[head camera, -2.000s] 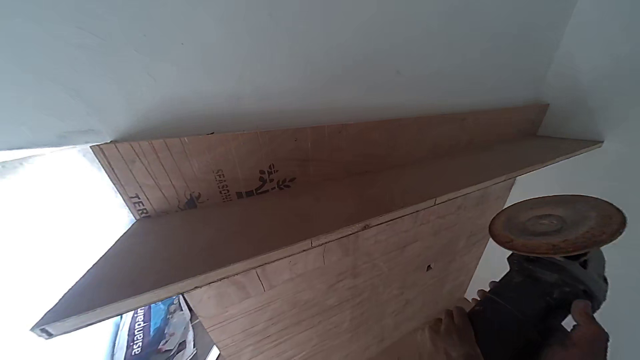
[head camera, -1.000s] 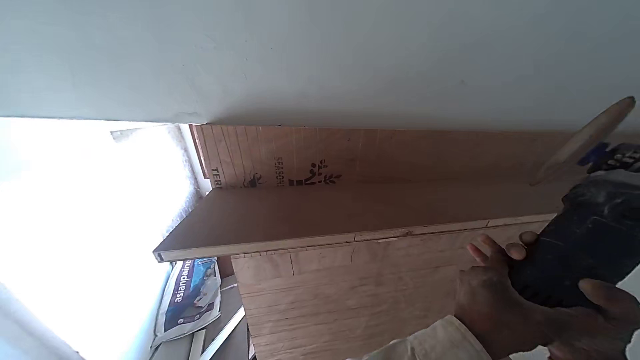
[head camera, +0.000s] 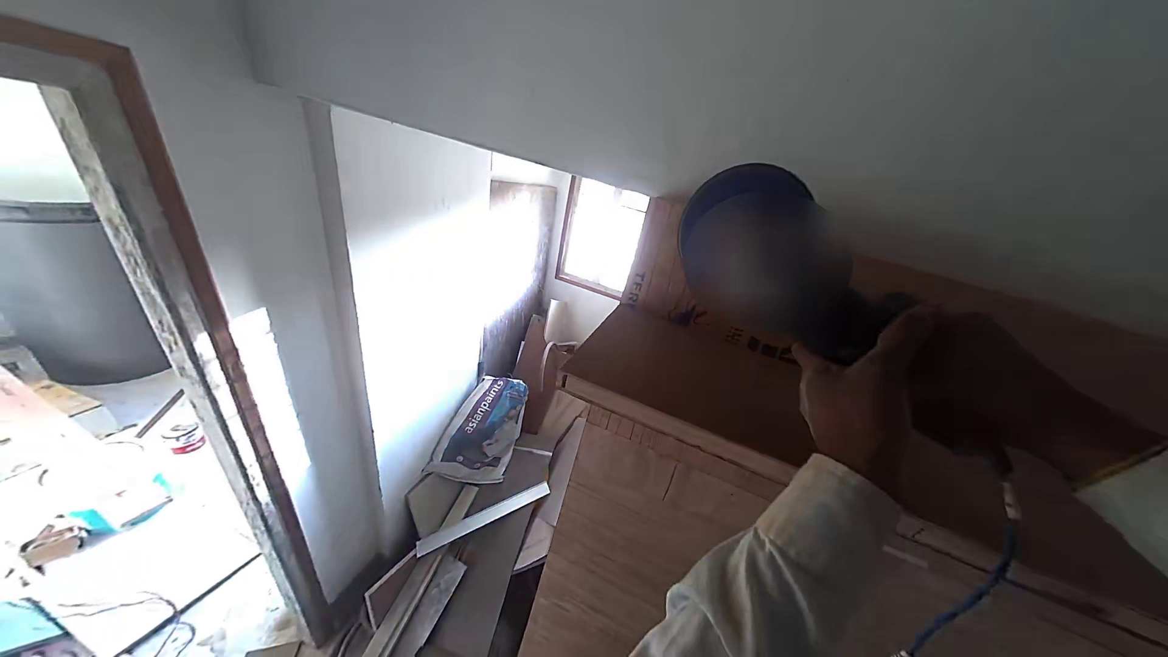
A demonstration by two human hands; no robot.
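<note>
My left hand [head camera: 858, 397], in a light long sleeve, grips the front part of a dark angle grinder [head camera: 844, 324] near its head. The grinder's large round disc [head camera: 762, 242] is blurred and faces partly toward me, above the plywood shelf [head camera: 693, 383] and in front of the upright plywood strip with printed marks [head camera: 671, 246]. Whether the disc touches the wood I cannot tell. A blue cord [head camera: 976, 593] hangs from the rear of the tool at the right. My right hand cannot be made out in the dark area there.
Below the shelf stands a plywood panel [head camera: 630, 520]. A paint-brand bag [head camera: 484, 429] and loose board strips [head camera: 484, 520] lie left of it. A door frame [head camera: 196, 338] is at the left, with a dark tank [head camera: 78, 292] beyond. A sloping wall surface hangs above.
The view has swung widely, bringing the doorway and window into sight. The grinder's disc was at the right edge a second ago and now shows over the printed end of the plywood strip.
</note>
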